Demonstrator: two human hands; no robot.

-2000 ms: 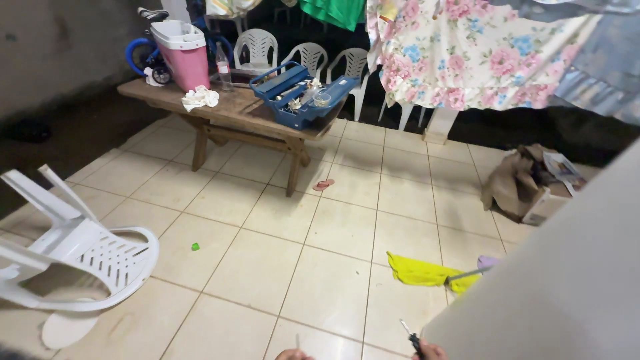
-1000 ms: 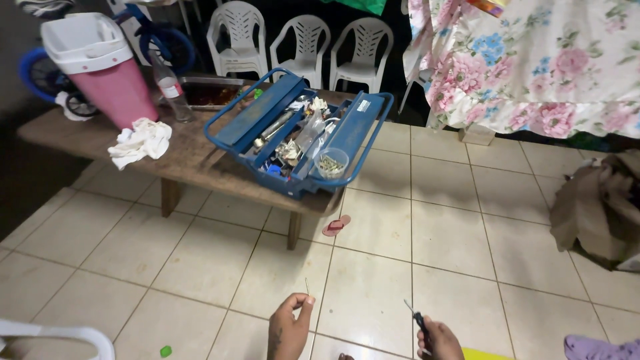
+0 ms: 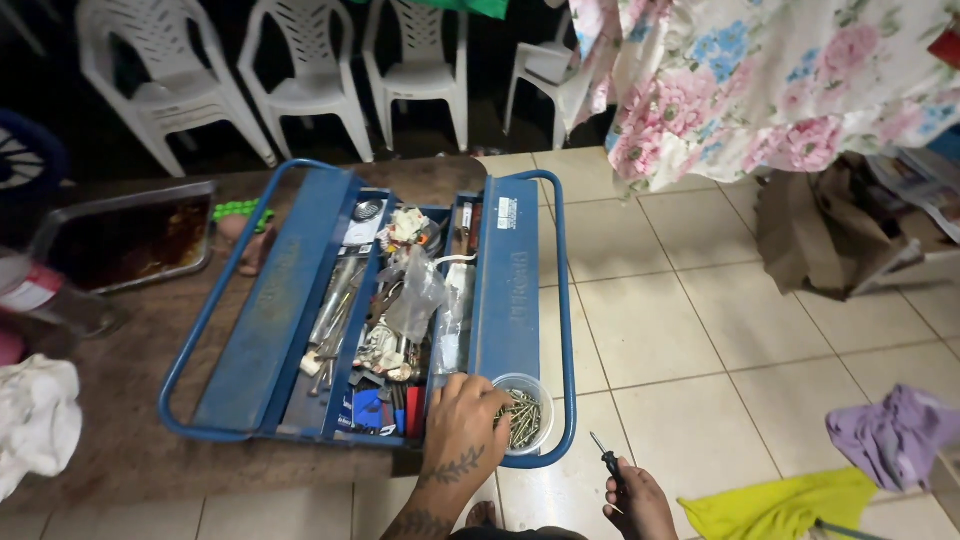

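A clear plastic tub of screws (image 3: 525,416) stands at the near right corner of an opened blue metal toolbox (image 3: 514,300). My left hand (image 3: 466,420) is at the tub's left rim, its fingertips over the screws; whether they pinch a screw is hidden. Lower right, my right hand (image 3: 637,499) grips a screwdriver with a black handle (image 3: 613,465), its shaft pointing up and left. Trays of the toolbox hold drill bits or rods (image 3: 334,330), a clear plastic bag (image 3: 416,296) and assorted small parts.
The toolbox rests on a wooden table (image 3: 142,360) beside a metal baking tray (image 3: 127,236), a bottle (image 3: 52,296) and a white cloth (image 3: 34,424). White plastic chairs (image 3: 300,82) stand behind. A yellow cloth (image 3: 780,506) and a purple cloth (image 3: 892,435) lie on the tiled floor.
I have come closer to the table and toolbox. My left hand, over the floor tiles a second ago, is now at the screw tub. The screwdriver stays in my right hand.
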